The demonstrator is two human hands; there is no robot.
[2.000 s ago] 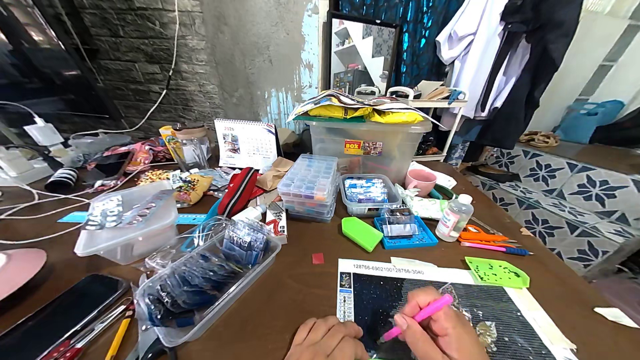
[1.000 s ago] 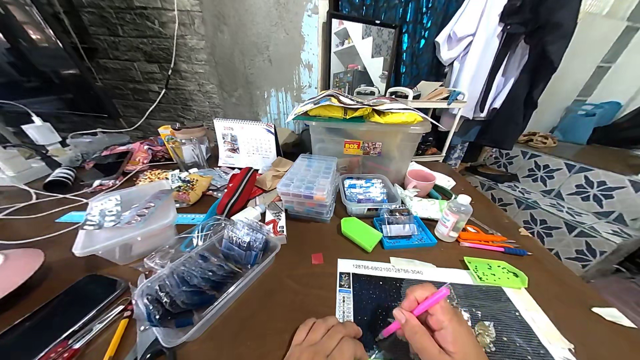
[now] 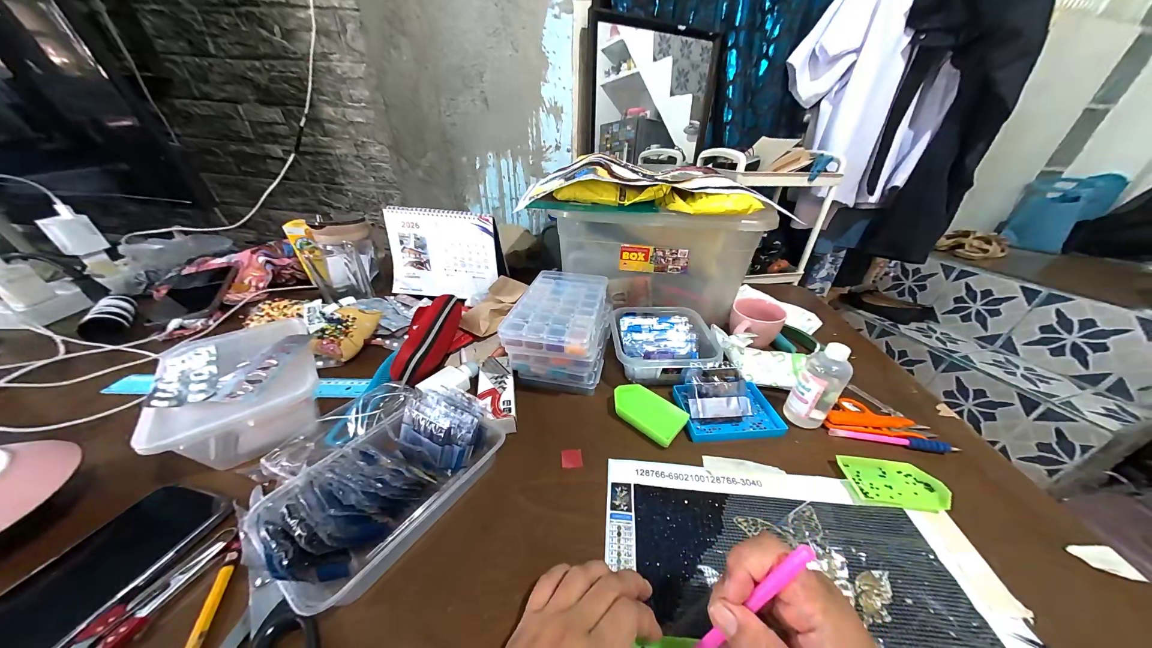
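Observation:
A diamond painting canvas (image 3: 774, 558) lies on the brown table, its left part covered with dark drills and a butterfly-like figure in its middle. My right hand (image 3: 783, 603), over the canvas, grips a pink drill pen (image 3: 760, 594), its tip pointing down and left. My left hand (image 3: 585, 607) rests with bent fingers at the canvas's lower left edge. A bit of a green object (image 3: 666, 643) shows between the hands at the bottom edge; whether my left hand holds it I cannot tell. A green tray with dark drills (image 3: 894, 483) lies on the canvas's upper right corner.
Behind the canvas are a green tray (image 3: 651, 415), a blue tray (image 3: 756, 418), a clear bottle (image 3: 818, 385) and orange scissors (image 3: 864, 415). To the left stand a plastic tub of drill packets (image 3: 405, 531), stacked bead organizers (image 3: 553, 315) and a phone (image 3: 112, 567).
My right hand with the pink pen has moved slightly down and toward my left hand. A green edge now shows between the hands at the bottom.

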